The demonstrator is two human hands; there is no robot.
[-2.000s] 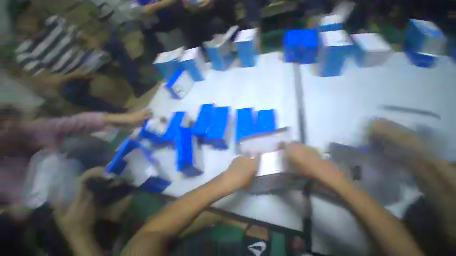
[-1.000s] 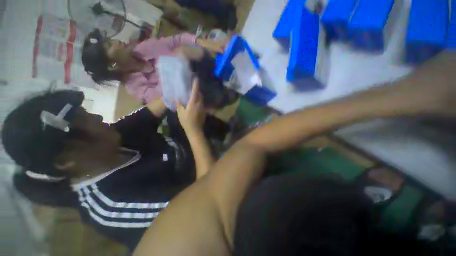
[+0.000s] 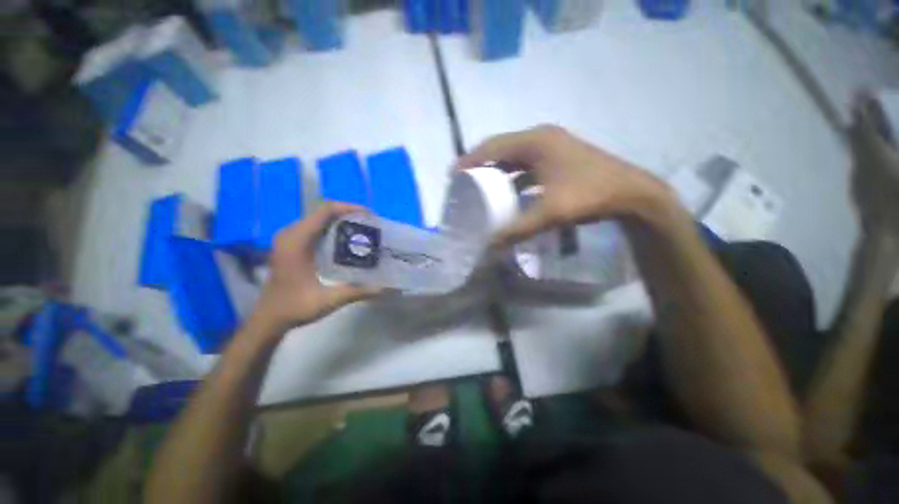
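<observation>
My left hand (image 3: 301,264) holds the left end of a pale, shiny, box-shaped piece (image 3: 424,258) with a dark square mark and a thin dark squiggle on it. My right hand (image 3: 567,187) grips a white round piece (image 3: 490,200) at the right end of the pale piece, above the table seam. Fingers cover part of the round piece, and blur hides whether the two pieces are joined. Another translucent piece with a dark mark (image 3: 591,251) shows beneath my right wrist.
Bright blue cartons (image 3: 279,200) stand in front and left on the white table (image 3: 552,103). Taller pale-blue cartons (image 3: 175,59) line the far edge. A white box (image 3: 739,202) lies to the right. Another person's arm (image 3: 872,207) reaches in at far right.
The view has swung back from the people at left to the table. The open carton seen in my hands two seconds ago is gone from them; they now hold the pale piece and the round piece.
</observation>
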